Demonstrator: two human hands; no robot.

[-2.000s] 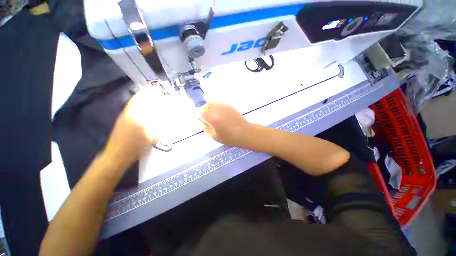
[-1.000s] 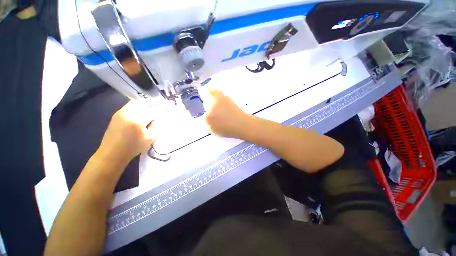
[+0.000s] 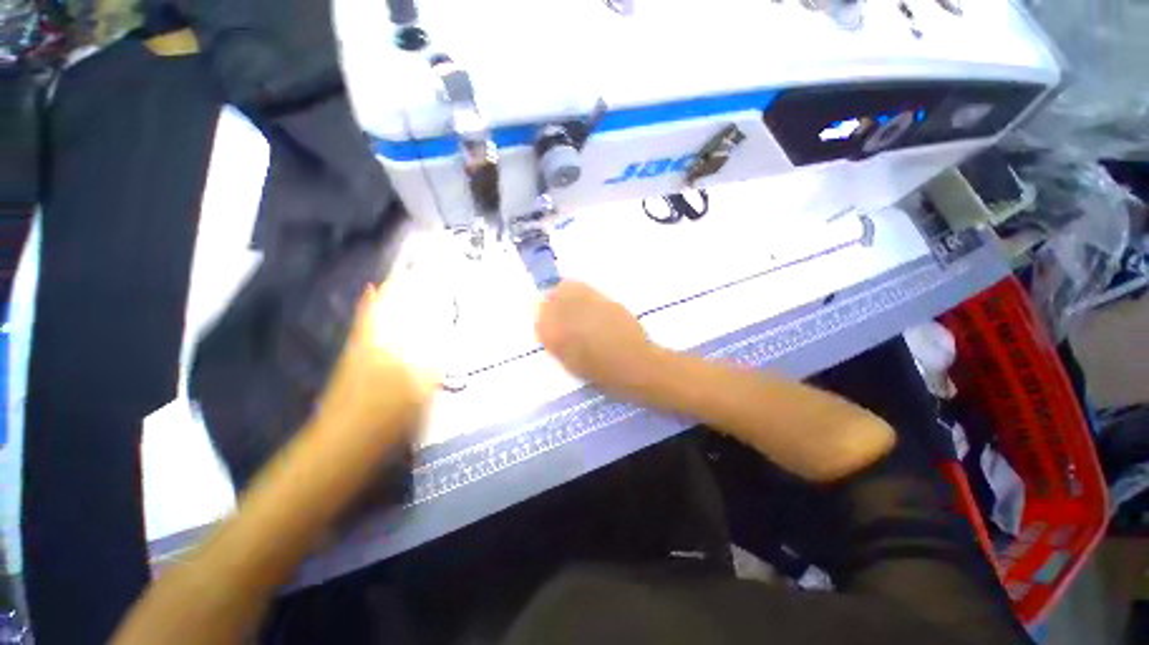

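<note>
A black fabric panel (image 3: 271, 359) lies left of the white sewing machine (image 3: 567, 76), partly under my left arm. My left hand (image 3: 397, 347) is on the fabric's right side beside the needle area; it is blurred and washed out by the bright lamp, so its finger grip cannot be told. My right hand (image 3: 586, 330) is curled on the white bed just right of and below the blue-grey cylinder (image 3: 541, 261); its fingertips are hidden, and whether it holds anything cannot be told. The presser foot area (image 3: 485, 242) is lost in glare.
A long black panel (image 3: 107, 315) lies at far left. Black-handled snips (image 3: 677, 205) lie beneath the machine arm. A ruler strip (image 3: 743, 359) runs along the near edge. A red basket (image 3: 1052, 441) with black and white pieces stands at right, near clear plastic (image 3: 1090, 202).
The view has shifted, showing more of the machine top and the left side. The black panel beside my left arm is more rumpled. My right hand has moved slightly back from the needle area.
</note>
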